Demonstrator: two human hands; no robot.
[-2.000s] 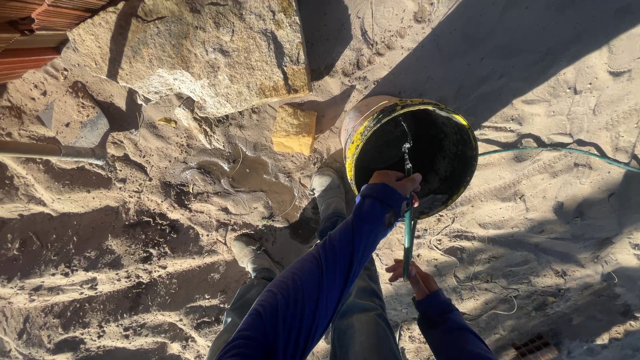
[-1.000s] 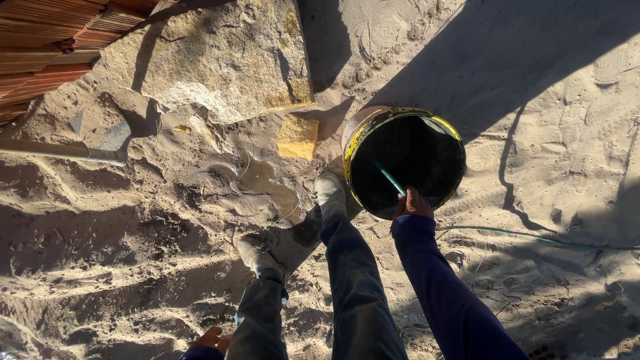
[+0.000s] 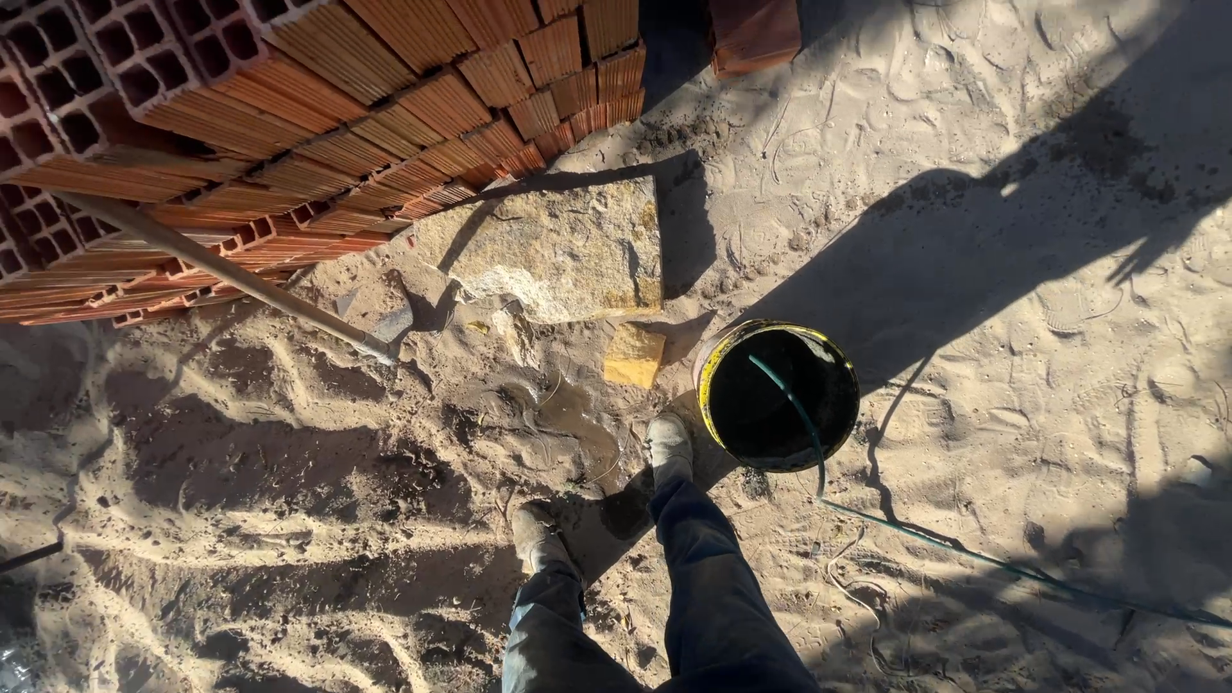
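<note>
Neither my left hand nor my right hand is in the head view. A large round bucket [image 3: 710, 377] with a yellow-stained rim stands on the sand just beyond my right shoe. A thin green hose [image 3: 895, 525] hangs over its near rim, with its end inside the bucket, and runs off across the ground to the right edge. The bucket's inside is dark, and its contents cannot be made out. My shoes [image 3: 669, 443] are on the sand to the left of the bucket.
Stacked hollow clay bricks [image 3: 414, 125] fill the upper left, with a long wooden handle [image 3: 231, 274] leaning there. A large flat stone [image 3: 568, 250], a small yellowish stone block [image 3: 634, 355] and a wet puddle [image 3: 577, 419] lie near my feet. Another brick [image 3: 756, 37] is at the top.
The hand that held the hose at the bucket has let it go and left view; the hose now rests over the rim. The view has shifted to show more of the brick stack.
</note>
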